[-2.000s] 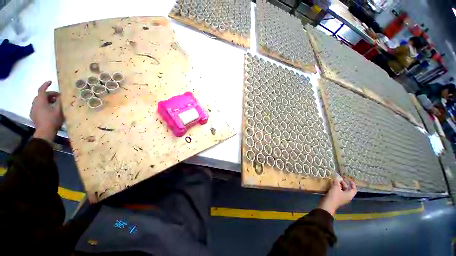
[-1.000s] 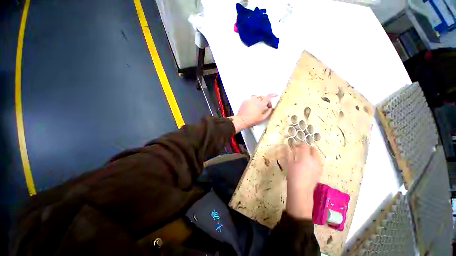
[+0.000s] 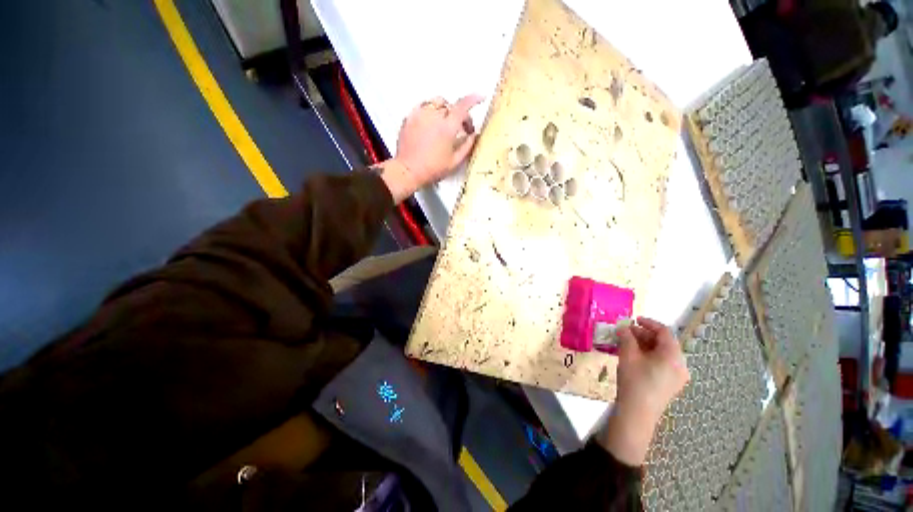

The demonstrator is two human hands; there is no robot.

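The tan work board [image 3: 561, 240] lies at an angle in front of me. A small cluster of pale rings [image 3: 539, 187] stands on its upper left part. The bright pink device [image 3: 581, 315] lies near its lower right, pale patch facing my right hand. My right hand [image 3: 651, 365] is beside the device, thumb and fingertips closed on a small pale piece that looks like a ring, over the edge of the patch; the fingers partly hide it. My left hand [image 3: 435, 140] is at the board's left edge, fingers partly spread, with nothing seen in it.
Boards packed with rings [image 3: 711, 400] lie to the right on the white table [image 3: 400, 60], and more lie beyond. A tiny dark ring or mark [image 3: 569, 361] is below the device. A person in dark clothing [image 3: 826, 45] is at the upper right. Yellow lines cross the floor at left.
My right hand has moved from the ring cluster to the pink device, with a pale piece now at its fingertips. My left hand stays by the board's left edge. The view has shifted.
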